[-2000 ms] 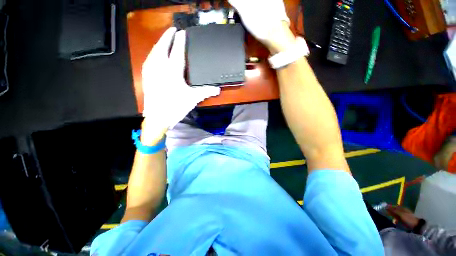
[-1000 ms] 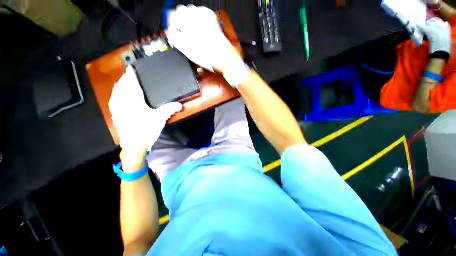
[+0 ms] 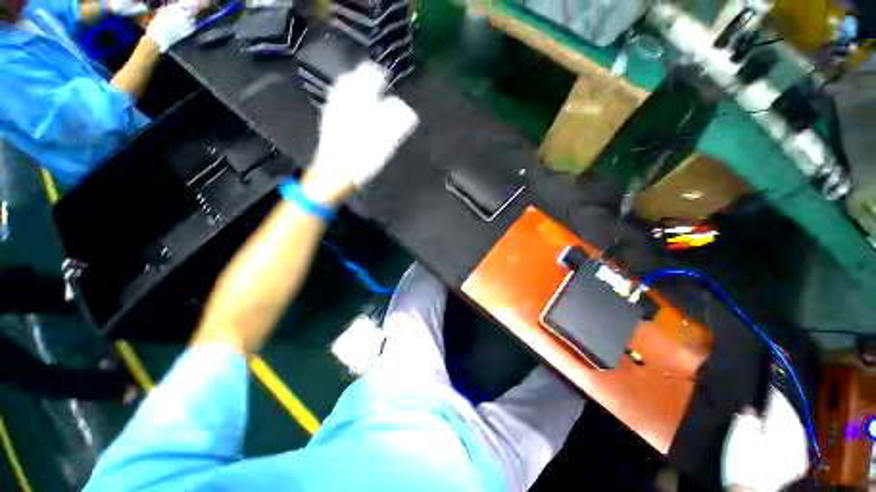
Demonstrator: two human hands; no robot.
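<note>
A dark set-top box (image 3: 594, 315) sits on the orange test fixture board (image 3: 514, 264), against the connector block (image 3: 615, 281) at its far edge. A blue cable (image 3: 735, 306) curves from there to the right. My left hand (image 3: 365, 130), white-gloved and blurred, is stretched far left over the bench beside stacked dark units (image 3: 379, 34); its fingers do not show clearly. My right hand (image 3: 766, 447), gloved and blurred, is at the lower right, beyond the board. A thin dark thing shows at its fingers, but its grip is unclear.
Another dark unit (image 3: 485, 192) lies left of the board. A large black bin (image 3: 154, 226) is below the bench at left. A person in blue (image 3: 58, 86) works at upper left. Red, yellow and white plugs (image 3: 687, 235) lie behind the board. An orange-brown test box (image 3: 850, 423) is at far right.
The view has swung left. Both hands have left the set-top box: my left hand has moved far left to the stacked units, my right hand to the right of the board.
</note>
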